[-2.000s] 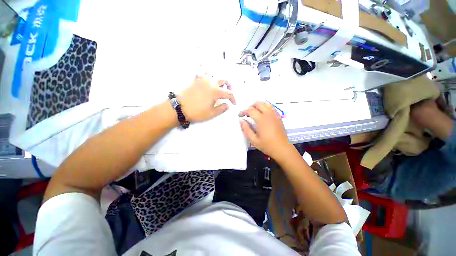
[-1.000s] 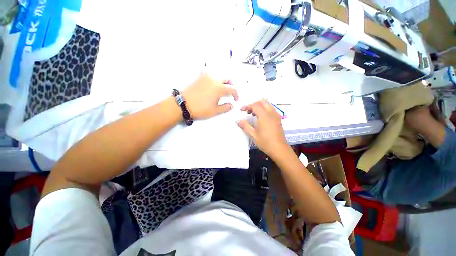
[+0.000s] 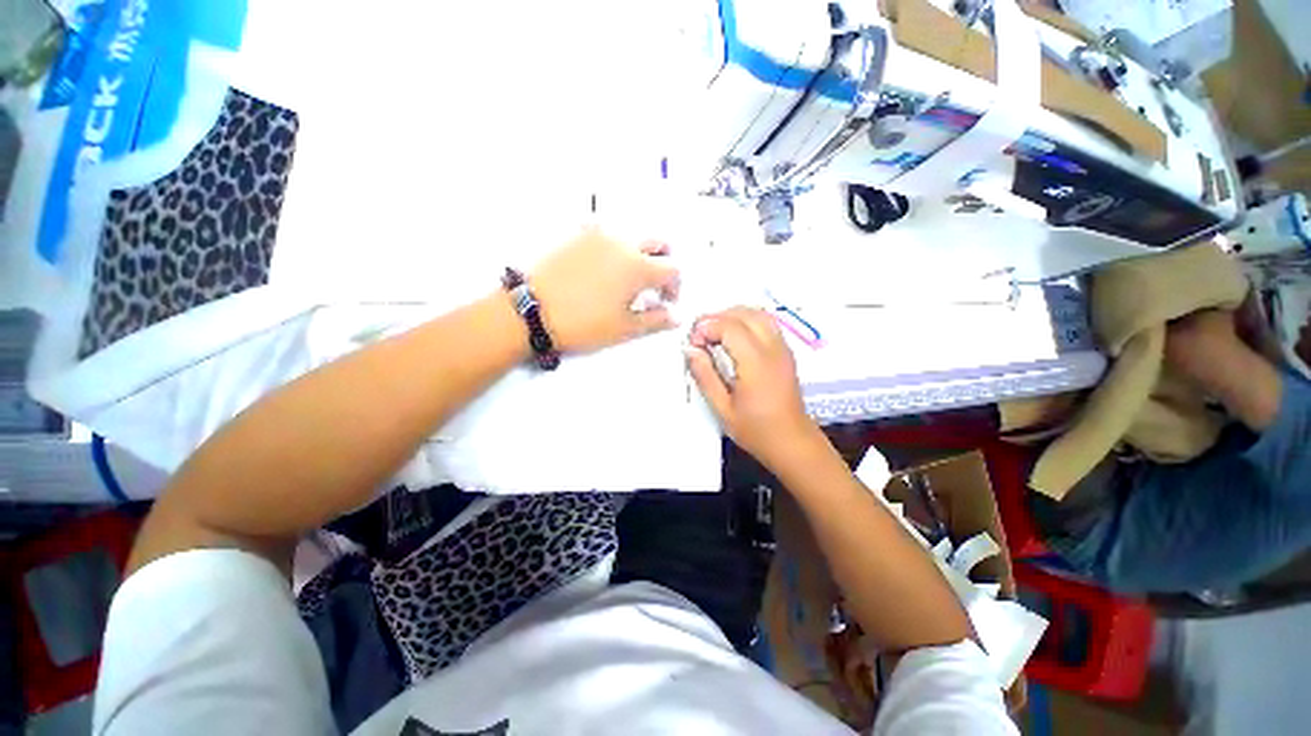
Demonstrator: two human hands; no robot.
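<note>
A white fabric piece [image 3: 575, 431] lies over the table's front edge and hangs a little over it. My left hand [image 3: 611, 288] lies on it with bent fingers, thumb and fingertips pinching its upper edge. My right hand [image 3: 748, 371] is just to the right, its thumb and index finger closed on the fabric's right edge. The two hands nearly touch. The fabric edge between them is washed out by glare. The presser foot area [image 3: 736, 180] is above and right of my hands. A pink and blue pen-sized tool [image 3: 795, 324] lies right of my right hand.
The sewing machine head [image 3: 949, 130] spans the upper right, with black-handled scissors [image 3: 874, 207] beside it. Leopard-print fabric lies at left [image 3: 194, 223] and on my lap [image 3: 482, 575]. A scrap box [image 3: 963, 503] stands lower right. Another person's arm [image 3: 1222, 352] is at far right.
My right hand's thumb and index finger have closed together on the fabric edge, and the hand sits slightly lower. My left hand stays almost in place. The view has shifted slightly.
</note>
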